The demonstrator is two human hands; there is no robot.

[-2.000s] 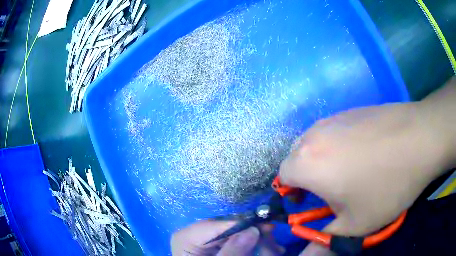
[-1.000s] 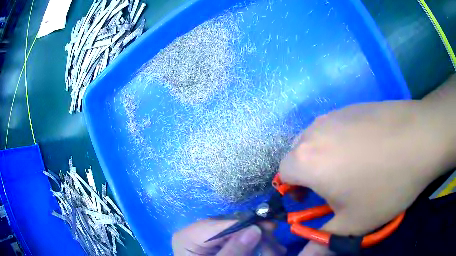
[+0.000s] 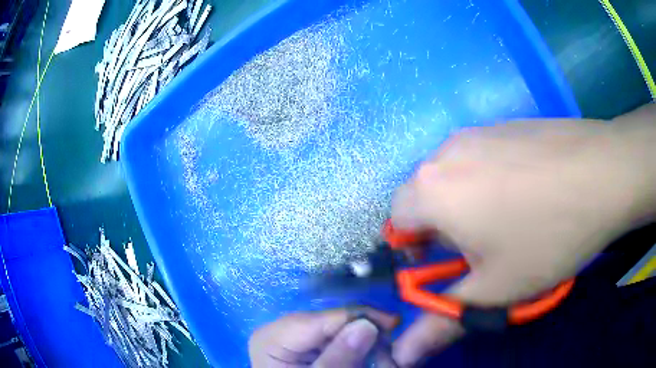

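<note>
My right hand (image 3: 518,215) is closed on the orange-handled scissors (image 3: 439,277) at the lower right. Their dark blades are blurred and point left, over the tray's lower part. My left hand (image 3: 324,341) is at the bottom edge, partly cut off, with thumb and fingers pinched together. A small dark bit shows at its fingertips; what it holds is mostly hidden, so I cannot tell if it is a strip. Fine silvery clippings (image 3: 288,93) lie heaped and scattered in the blue tray (image 3: 137,144) under my hands.
A pile of whitish strips (image 3: 147,61) lies beyond the tray's upper left edge. A greyer, tangled pile (image 3: 129,309) lies between the tray and a darker blue bin (image 3: 43,287). A white paper (image 3: 78,25) is at top left. Yellow lines cross the green table (image 3: 86,180).
My right hand and the scissors have moved up and slightly left, and the blades have lifted away from my left fingertips. My left hand has hardly moved.
</note>
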